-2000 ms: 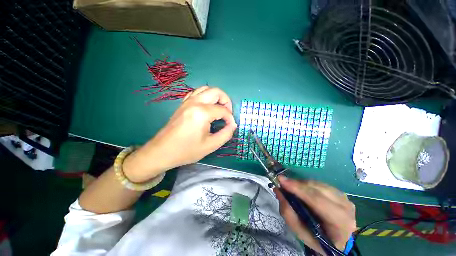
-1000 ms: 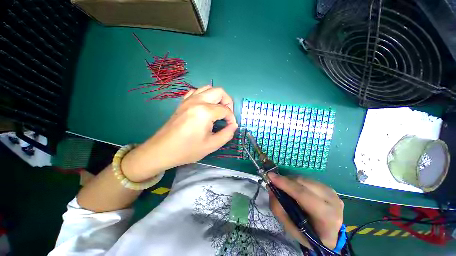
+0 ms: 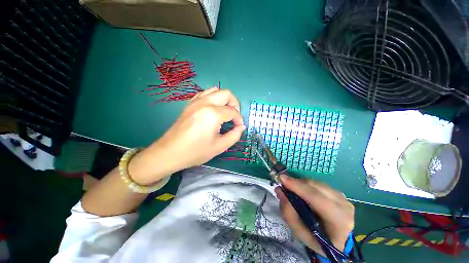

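Note:
The green PCB panel (image 3: 295, 136) lies flat on the green mat. Several red lead wires (image 3: 236, 154) stick out from the lower part of its left edge. My left hand (image 3: 208, 128) is at the panel's left edge, thumb and fingertips pinched together; a dark wire end shows above its fingers, but what the fingertips hold is too small to tell. My right hand (image 3: 319, 210) holds the black soldering iron (image 3: 298, 203), its tip at the panel's left edge near my left fingertips. A thin metal guide runs beside the tip. A loose pile of red wires (image 3: 175, 74) lies beyond my left hand.
A cardboard box (image 3: 154, 18) stands at the back left. A black ridged rack (image 3: 41, 67) is at the far left. The fan (image 3: 383, 56) stands at the back right. A round pale pot (image 3: 429, 164) sits on a white sheet (image 3: 383, 138) at the right.
My right hand and the iron have moved left from two seconds ago, bringing the tip to the panel's left edge. My left hand has hardly moved.

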